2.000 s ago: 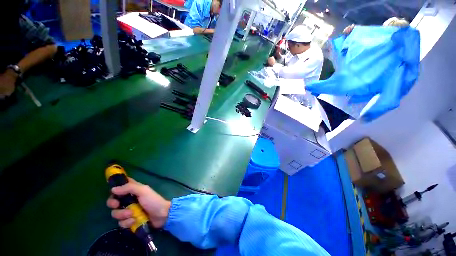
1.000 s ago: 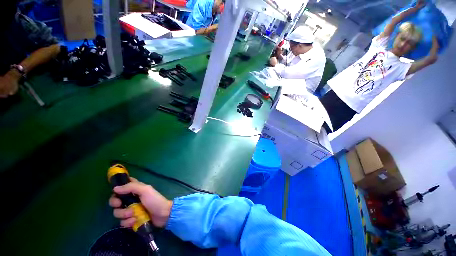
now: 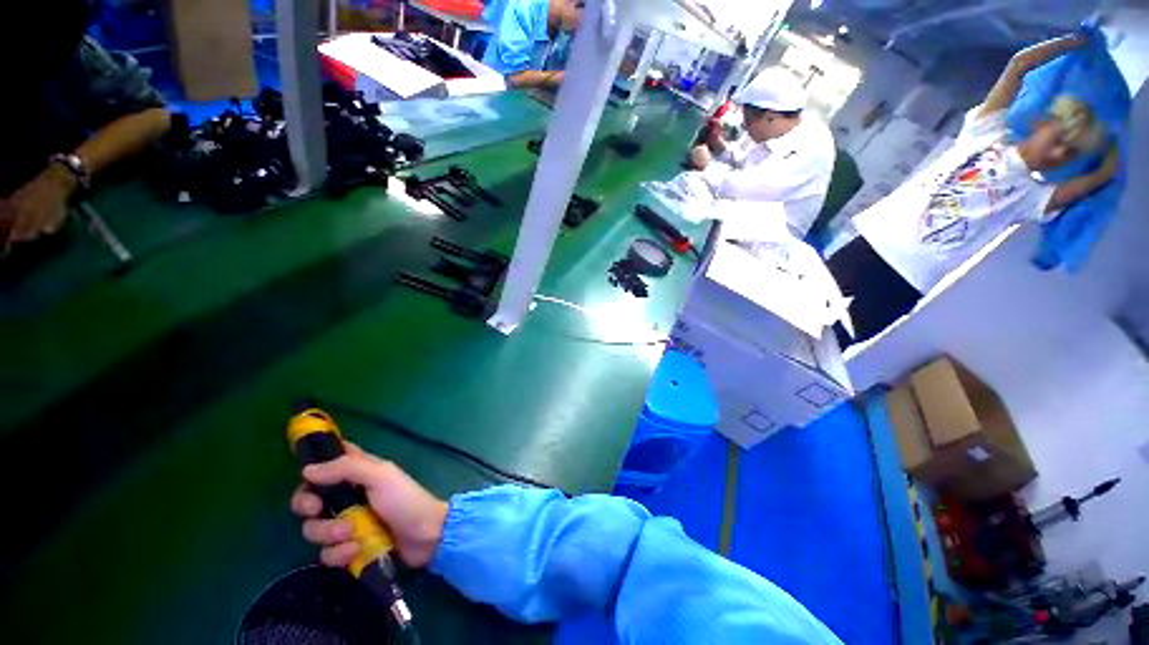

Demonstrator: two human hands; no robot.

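Observation:
My right hand (image 3: 378, 504), in a blue sleeve, is shut around the yellow and black electric screwdriver (image 3: 365, 542). Its metal bit points down toward the picture's bottom edge, beside the round dark screw dish (image 3: 302, 607), which the edge cuts off. The black cord (image 3: 441, 444) runs from the screwdriver's upper end across the green bench (image 3: 227, 391). My left hand is not in view.
Black frames (image 3: 456, 275) lie by a white upright (image 3: 554, 176). A pile of black parts (image 3: 240, 151) lies at the back left, beside a person's arm (image 3: 114, 139). White box (image 3: 762, 347) and blue stool (image 3: 674, 410) stand right. A person (image 3: 945, 189) stands with raised arms.
The standing person's face and white shirt now show, with the blue garment raised behind the head. My right hand keeps its grip on the screwdriver. The whole view has shifted slightly.

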